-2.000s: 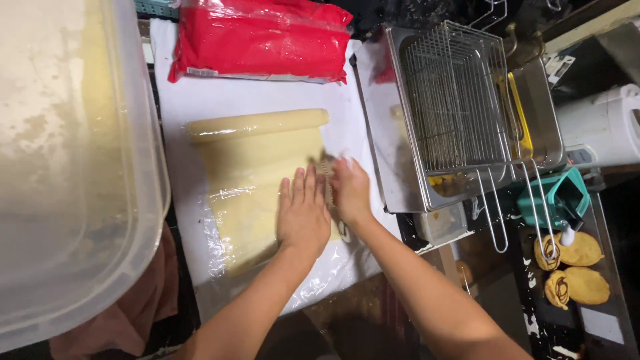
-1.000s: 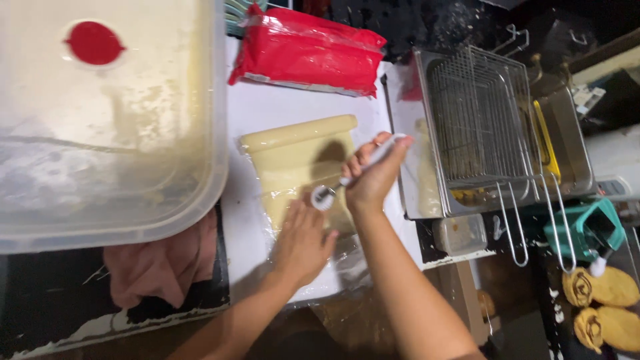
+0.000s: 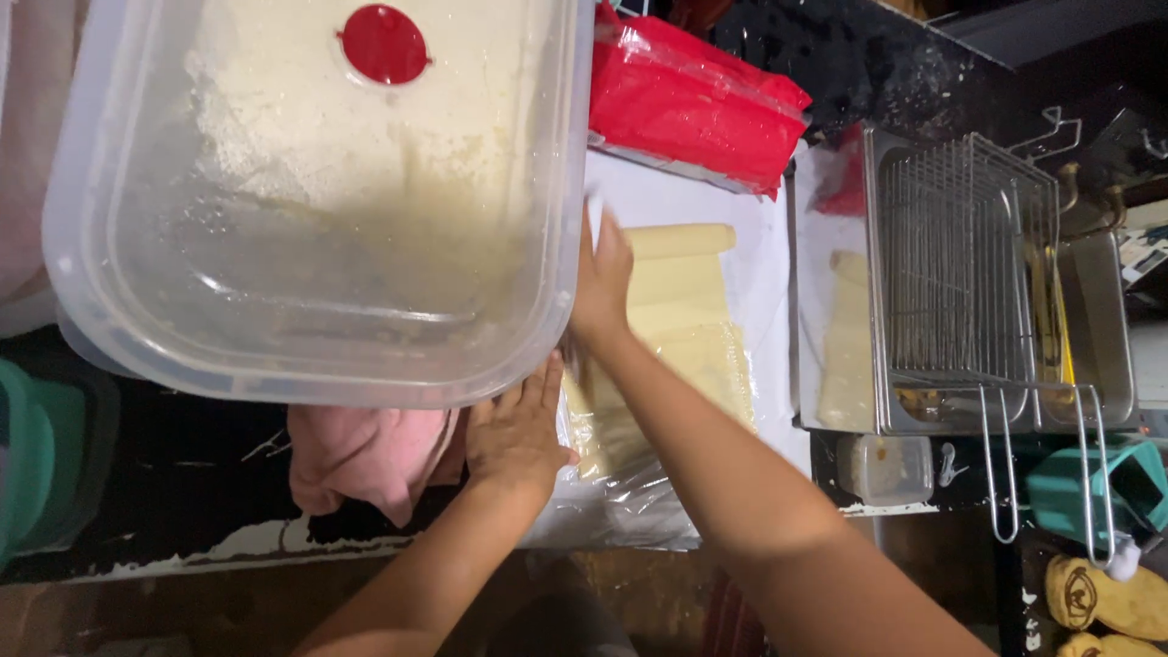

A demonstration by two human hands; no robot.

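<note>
A flat sheet of pale dough (image 3: 680, 315) with a rolled far edge lies on a white board (image 3: 766, 283), partly under clear plastic film (image 3: 630, 502). My right hand (image 3: 602, 283) is at the dough's left side, blurred, around a white handle that mostly hides behind the plastic tub. It is a pastry wheel or similar cutter, judging from the view one second ago. Flat, with fingers spread, my left hand (image 3: 520, 433) rests at the left edge of the board, fingertips near the tub's corner, holding nothing.
A large clear plastic tub (image 3: 319, 365) covers the left. A red plastic package (image 3: 698, 109) lies behind the dough. Right of the board stand a steel fryer (image 3: 876, 365) with wire baskets (image 3: 958, 265), a small plastic container (image 3: 885, 470) and a green holder (image 3: 1058, 488). A pink cloth (image 3: 365, 456) lies below the tub.
My right hand has moved from the dough's right side to its left side with the white-handled tool. My left hand has left the dough for the board's left edge. The view has shifted left.
</note>
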